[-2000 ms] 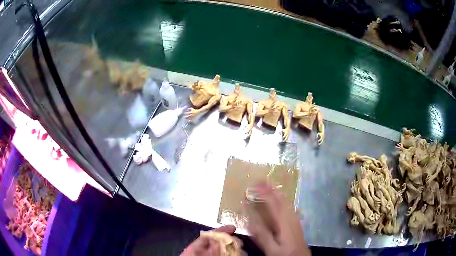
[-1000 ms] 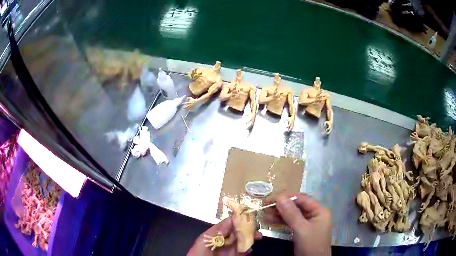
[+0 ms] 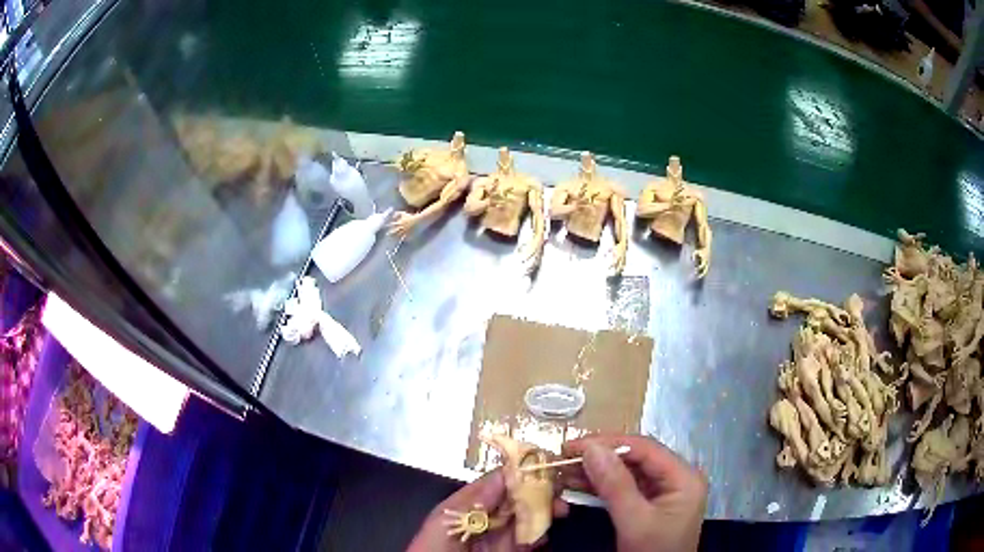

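A tan figure torso (image 3: pixel 531 505) is held over the table's front edge by my left hand (image 3: pixel 466 520). A spread-finger figure hand sticks out beside my left fingers. My right hand (image 3: pixel 644 491) pinches a thin pale applicator stick (image 3: pixel 570 461), and its far tip meets the torso near the shoulder. Whether the tip touches or only overlaps is too small to tell. A clear shallow dish (image 3: pixel 554 401) sits on the brown cardboard pad (image 3: pixel 513 361) just beyond my hands.
Several figure torsos (image 3: pixel 586 207) stand in a row along the green conveyor belt (image 3: pixel 604 86). A loose arm pile (image 3: pixel 829 404) and a torso pile (image 3: pixel 941 345) lie right. A squeeze bottle (image 3: pixel 347 250) and crumpled wipe (image 3: pixel 310 315) lie left. A parts crate (image 3: pixel 151 474) is lower left.
My right hand was blurred over the cardboard and dish; it has come back to the torso with the stick. My left hand has raised the torso into clearer view. The camera view has shifted slightly.
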